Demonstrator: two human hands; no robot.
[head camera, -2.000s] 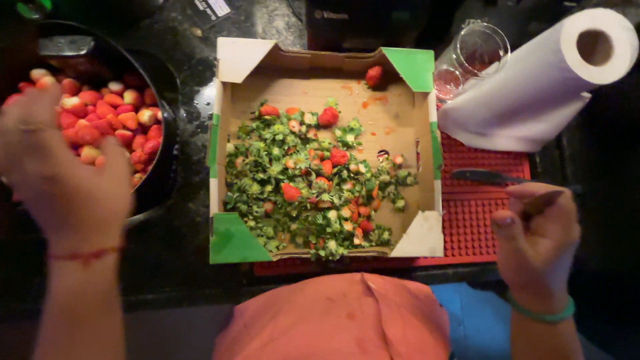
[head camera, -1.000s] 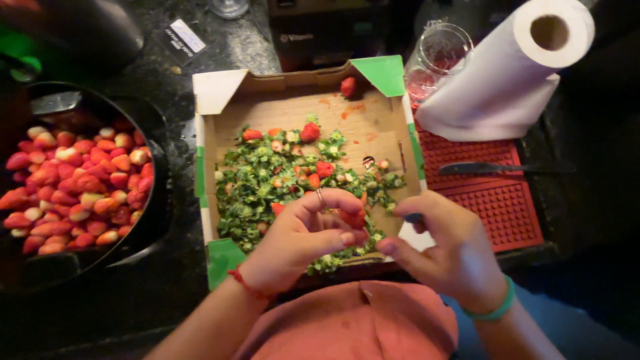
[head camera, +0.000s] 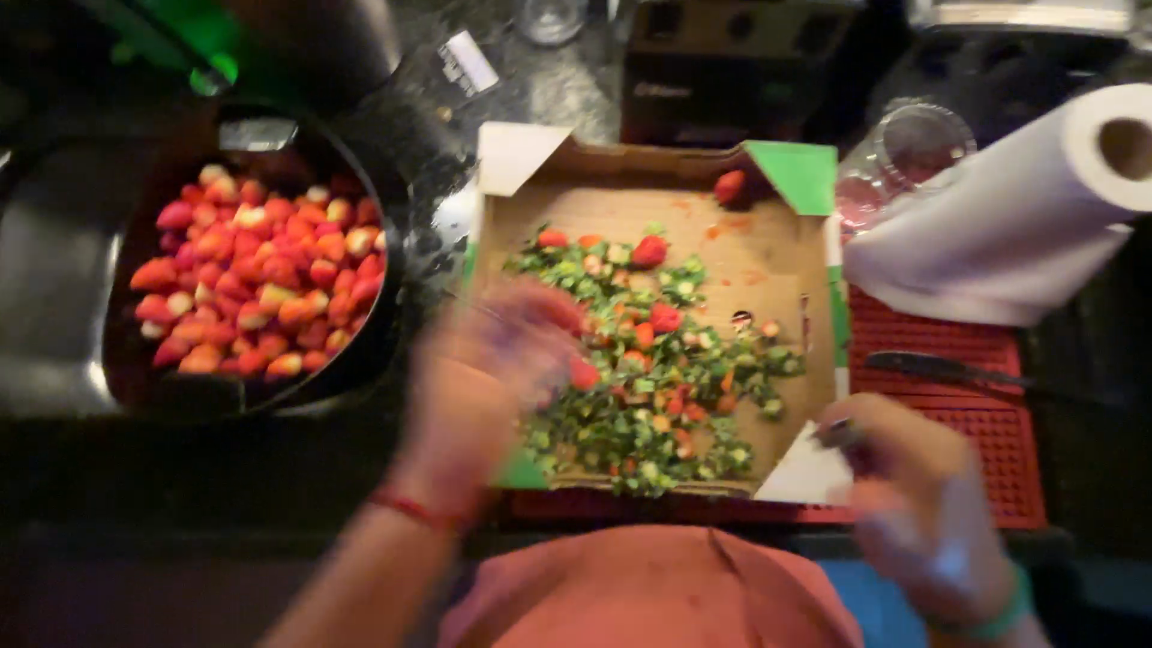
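Observation:
My left hand (head camera: 490, 360) is blurred by motion over the left side of a shallow cardboard box (head camera: 783, 252). Red shows at its fingertips, but whether it grips a strawberry is unclear. My right hand (head camera: 918, 504), at the box's near right corner, is closed around a small tool (head camera: 839, 434) whose dark tip shows; the rest is hidden. Cut strawberry tops with green leaves (head camera: 657, 387) lie heaped in the box, with a few red strawberries (head camera: 650, 251) among them. On the left, a dark round pot (head camera: 382, 315) holds many hulled strawberries (head camera: 252, 270).
A table knife (head camera: 936, 367) lies on a red textured mat (head camera: 990, 450) at right. Behind it are a paper towel roll (head camera: 999, 198) and a glass container (head camera: 927, 144). A dark appliance (head camera: 720, 90) stands behind the box; a printed card (head camera: 468, 63) lies on the dark counter.
My left hand was over the pot two seconds ago, then near my right hand over the box's near edge; it has since moved left. My right hand stays near the box's right corner.

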